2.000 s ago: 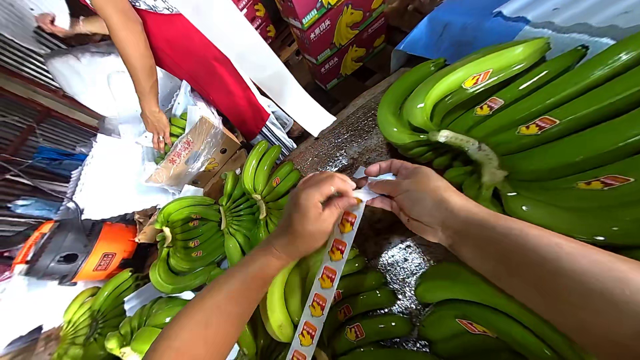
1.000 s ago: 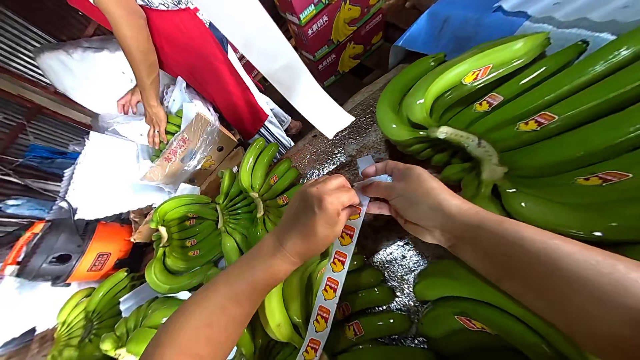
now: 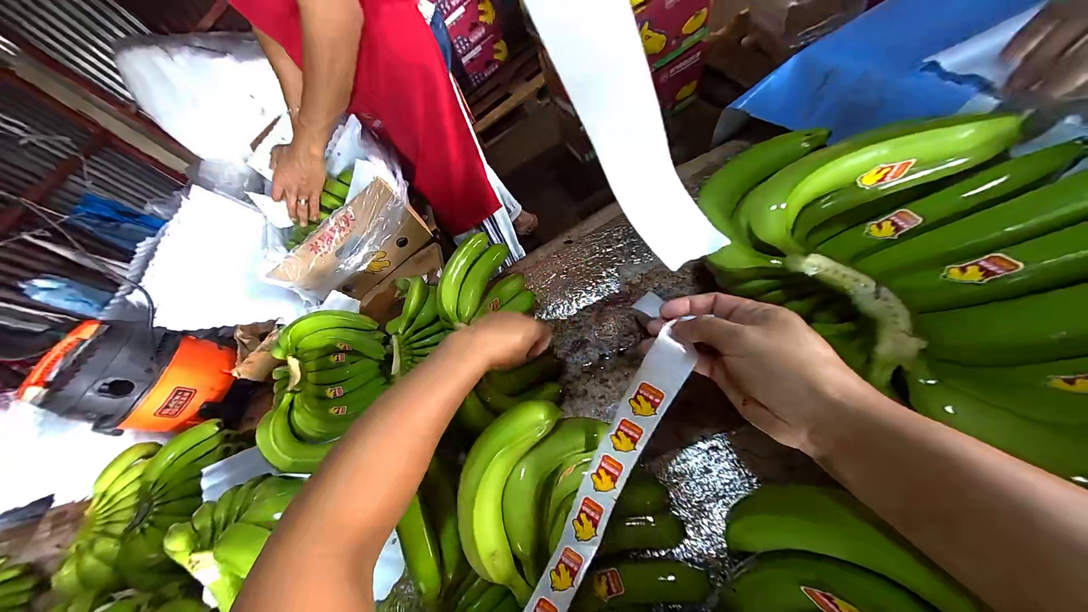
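Observation:
My right hand (image 3: 748,357) pinches the upper end of a strip of stickers (image 3: 605,472) on white backing, which hangs down and left across green bananas (image 3: 518,484). My left hand (image 3: 510,340) is off the strip, over a banana cluster, its fingers curled; whether it holds a sticker is hidden. To the right lies a large hand of green bananas (image 3: 977,289) with several stickers on it. A long white sheet (image 3: 629,136) hangs from the top, its lower end just above my right hand.
At the upper left a person's hand (image 3: 299,183) rests on bananas in an open cardboard box (image 3: 340,242) with plastic lining. An orange and black vacuum cleaner (image 3: 174,382) stands at the left. Printed cartons (image 3: 680,42) are stacked behind, and a blue sheet (image 3: 858,68) lies at the upper right.
My left hand has come away from the strip, to the left; it was at the strip's top beside my right hand. The white sheet's lower end has moved right.

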